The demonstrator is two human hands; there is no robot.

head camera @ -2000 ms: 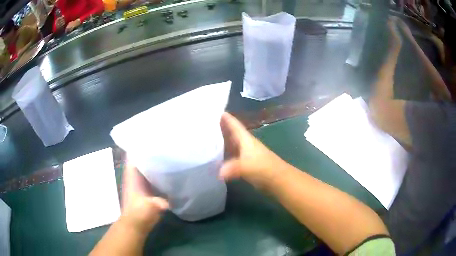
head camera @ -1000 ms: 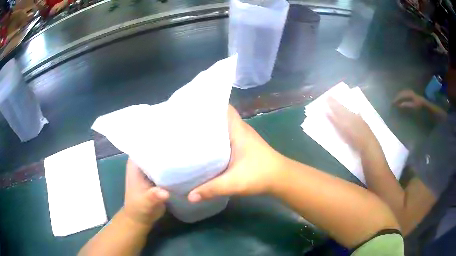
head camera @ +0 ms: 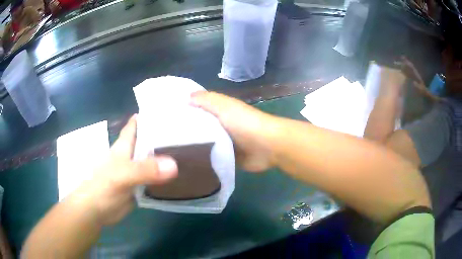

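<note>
A white protective bag (head camera: 175, 119) is between my hands above the green bench, its open mouth towards me. Inside the mouth the brownish-grey face of the dark unit (head camera: 190, 174) shows; the rest is covered by the bag. My left hand (head camera: 121, 174) holds the bag's left side, the thumb over the mouth against the unit. My right hand (head camera: 235, 129) lies along the bag's upper right side, fingers on its top. A flat stack of empty bags (head camera: 81, 152) lies on the bench, partly behind my left hand.
Bagged units stand on the dark belt at centre (head camera: 247, 40), left (head camera: 29, 91) and far right (head camera: 351, 25). Fanned bags (head camera: 337, 109) lie on the bench at right. A neighbour's arm (head camera: 387, 101) with a white item is beside them. People sit beyond the belt at upper left.
The bag has tipped so its mouth now faces me and the unit inside shows. My left thumb has moved onto the mouth, my right hand up along the bag. The neighbour's hand has left the fanned bags.
</note>
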